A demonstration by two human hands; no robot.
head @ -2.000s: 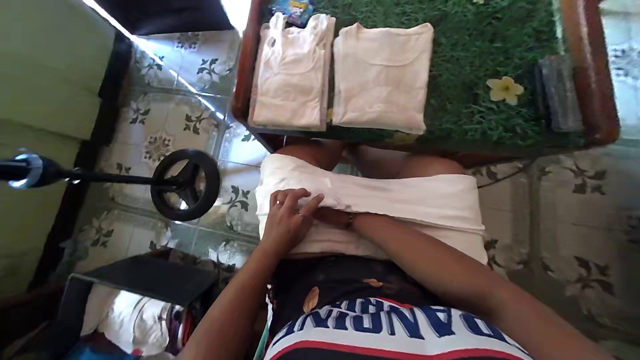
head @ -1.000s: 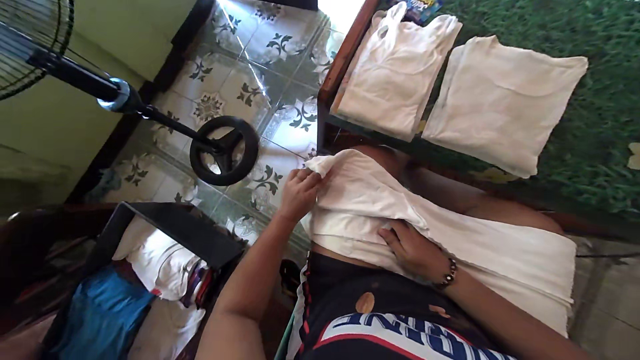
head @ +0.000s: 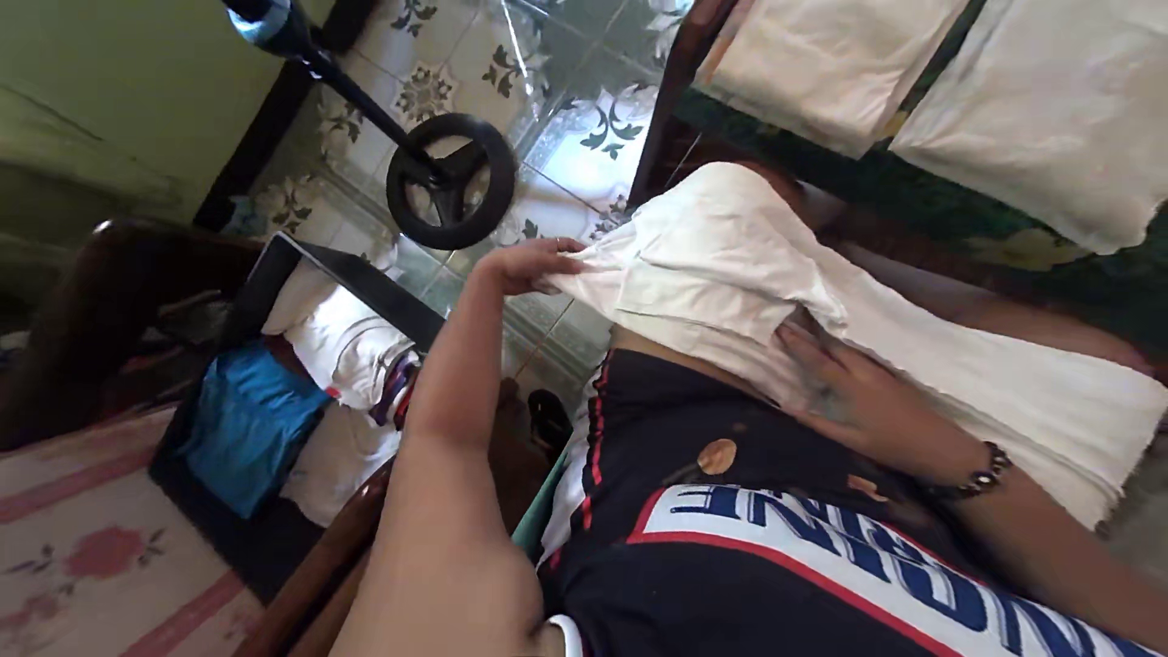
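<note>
A white cloth garment (head: 730,246) lies spread across my lap, over both thighs. At its left end, my left hand (head: 538,263) pinches the edge between fingers and thumb and holds it out to the side. My right hand (head: 839,383), with a beaded bracelet at the wrist, rests nearly flat on the cloth near my waist; its fingertips are at a fold, and whether they grip it cannot be told. Two folded white garments, one at the left (head: 830,64) and one at the right (head: 1049,119), lie side by side on the green-topped table in front of me.
A black open box (head: 351,274) with folded white clothes (head: 342,342) and a blue cloth (head: 251,424) stands at my left, beside a wooden armrest (head: 319,566). Beyond it, a stand with a round black base (head: 450,182) is on the tiled floor. The table's wooden edge (head: 671,100) is close to my knees.
My left hand has gone from the middle of the cloth out to its left end and now pulls that corner outward. The hands are no longer together. The view has swung left and closer.
</note>
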